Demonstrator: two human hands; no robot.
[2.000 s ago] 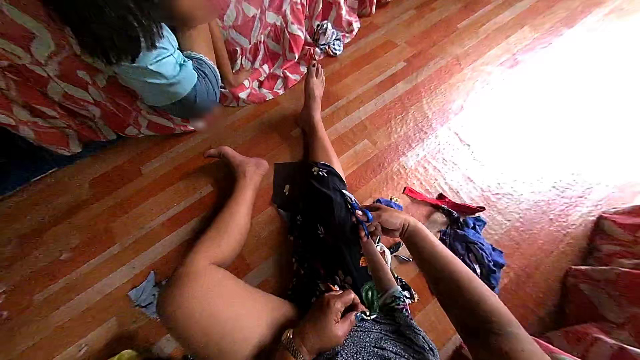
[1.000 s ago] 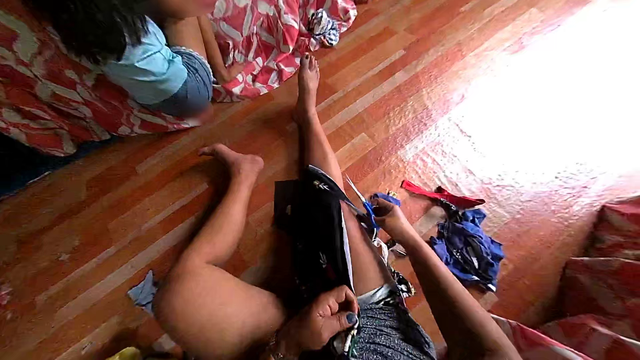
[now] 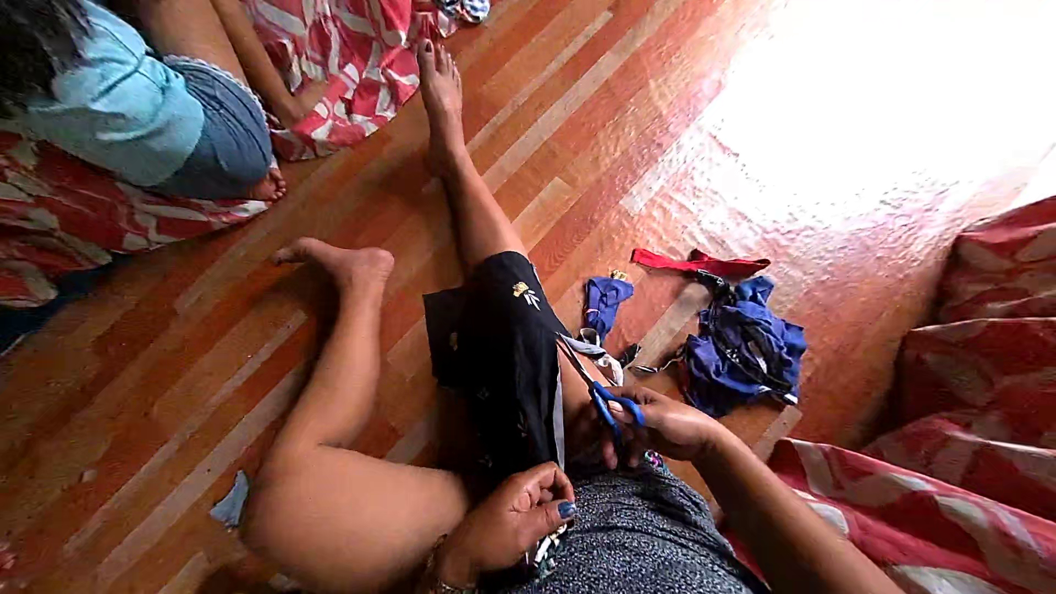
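Observation:
My right hand [image 3: 660,425] holds a pair of scissors with blue handles [image 3: 615,406], its fingers through the loops. The blades point up and left, at the edge of a black cloth with a printed flower [image 3: 511,346]. That cloth lies over my outstretched leg, and a grey strip runs along its near edge. My left hand [image 3: 524,511] pinches the lower end of the cloth between thumb and fingers, above my grey patterned garment [image 3: 643,536]. Whether the blades touch the cloth is hard to tell.
Right of my leg lie a blue cloth scrap [image 3: 607,304], a crumpled blue cloth [image 3: 742,346] and a red strip [image 3: 701,264] on the wood-patterned floor [image 3: 544,115]. Another person [image 3: 140,124] sits on red and white fabric at upper left. More such fabric [image 3: 982,379] is at right.
The black cloth, bunched over my leg two seconds ago, now lies more spread out. The scissors have come closer to its edge than one second ago. The view has moved nearer.

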